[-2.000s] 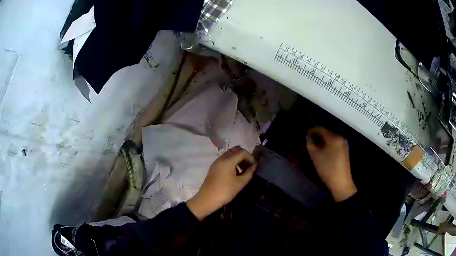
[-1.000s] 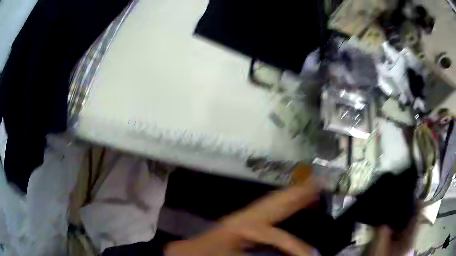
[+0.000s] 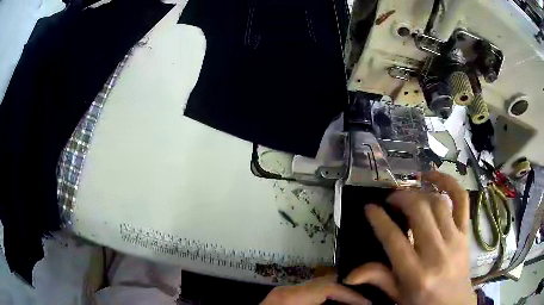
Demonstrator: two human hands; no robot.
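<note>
A small dark panel (image 3: 362, 229) lies at the front of the shiny metal guide (image 3: 373, 156). My right hand (image 3: 426, 241) is spread flat on it, its fingertips at the guide's edge. My left hand (image 3: 322, 291) is at the bottom edge, partly cut off, with its fingers by the panel's near end; whether it grips the panel is hidden. A larger dark panel (image 3: 268, 71) with stitched lines lies on the table behind and left of the guide. The needle area is not clearly visible.
More dark panels (image 3: 53, 113) hang over plaid cloth (image 3: 80, 158) at the table's left edge. The cream machine head (image 3: 516, 80) is at the upper right. Yellow-green shears (image 3: 492, 214) and a red-handled tool (image 3: 504, 182) lie right of my hand. A printed ruler (image 3: 179, 245) runs along the front edge.
The view has swung right, from my lap to the guide. My hands have moved from over my lap to the machine; the right is now on the small dark panel at the guide.
</note>
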